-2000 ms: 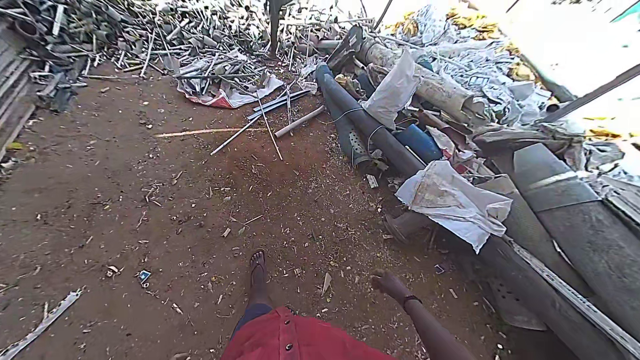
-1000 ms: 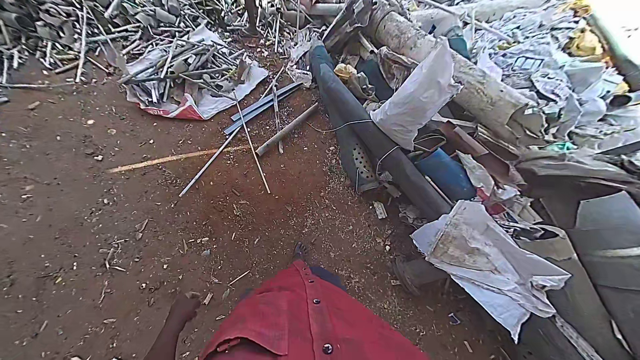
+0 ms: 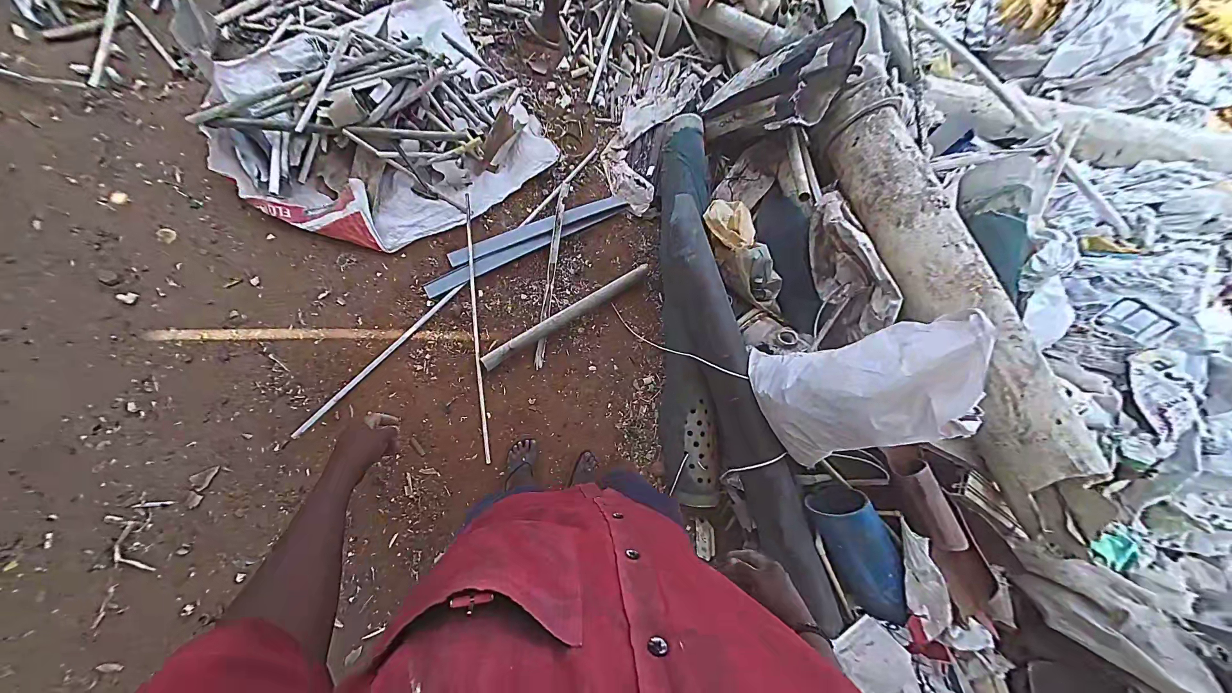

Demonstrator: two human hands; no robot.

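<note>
My left hand [image 3: 370,441] hangs over the bare dirt with fingers curled, and nothing shows in it. It is nearest the lower end of a thin white rod [image 3: 377,364]. My right hand [image 3: 760,577] is low beside a long dark pipe [image 3: 729,371]; its fingers are partly hidden by the red shirt, and whether it touches the pipe is unclear. Ahead of my feet lie a thin upright-looking stick [image 3: 476,337], a grey pipe [image 3: 566,318] and blue-grey plastic strips [image 3: 525,246].
A white and red sack [image 3: 361,217] bearing scrap tubes [image 3: 337,106] spreads ahead on the left. To the right are a thick pale pipe [image 3: 948,250], a white plastic sack [image 3: 866,385], a blue container [image 3: 859,549] and heaped sheet scrap [image 3: 1136,327].
The view has moved forward, so the rods and the sack of tubes are nearer. My left hand has come further into view. My right hand, absent one second ago, shows again by the dark pipe.
</note>
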